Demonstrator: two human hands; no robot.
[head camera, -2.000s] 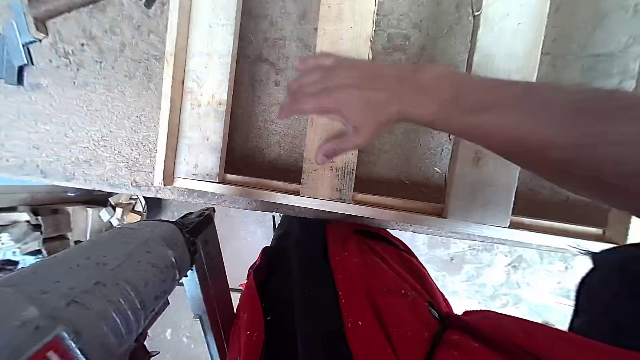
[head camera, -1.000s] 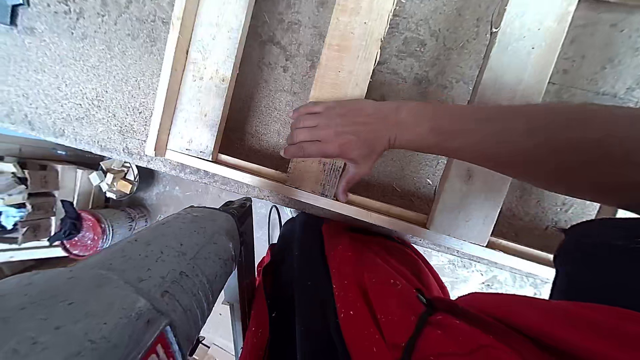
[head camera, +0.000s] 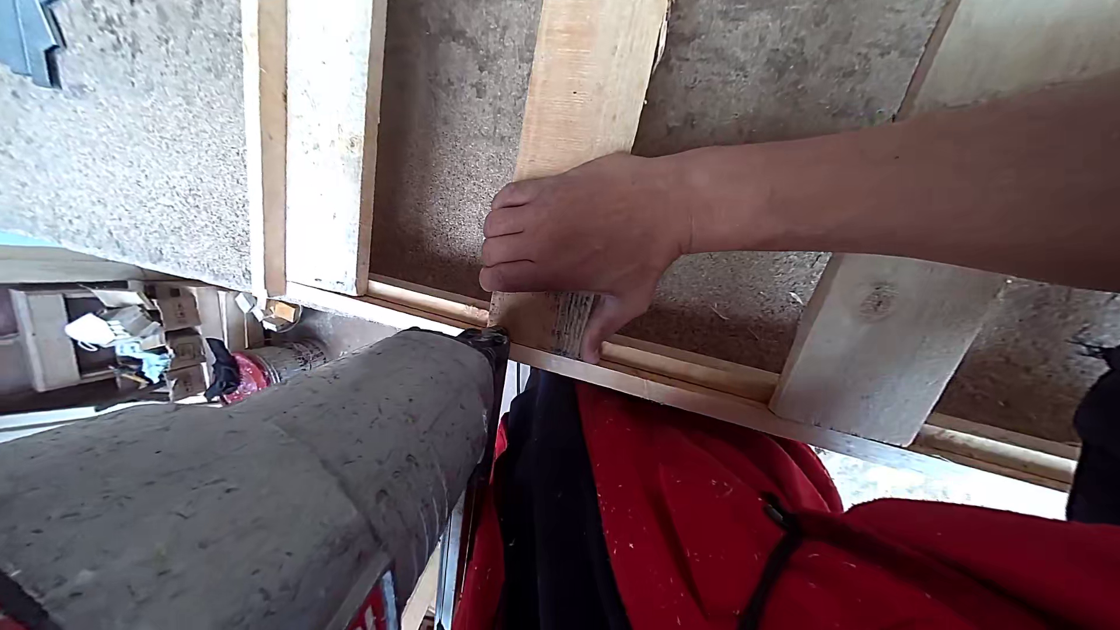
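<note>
My right hand (head camera: 582, 236) reaches in from the right and grips the near end of a wooden slat (head camera: 591, 83), fingers curled at its left side and thumb down by the frame's near edge. That slat lies across a wooden frame's near rail (head camera: 700, 394). A grey, scuffed tool body, apparently a nail gun (head camera: 262, 464), fills the lower left. Its dark nose (head camera: 487, 341) is at the near rail, beside the slat's left corner; whether it touches is unclear. My left hand is out of view, so its hold on the tool cannot be seen.
More slats cross the frame to the left (head camera: 325, 140) and right (head camera: 884, 350). The frame lies on a worn board-topped bench (head camera: 131, 149). A blue-grey metal piece (head camera: 31, 39) is at the upper left. Below the bench are a red container (head camera: 248, 376) and wood scraps.
My right hand, over the slat two seconds ago, has settled and closed on its near end. The grey tool has moved right and up, its nose now beside the slat's end. The view has shifted.
</note>
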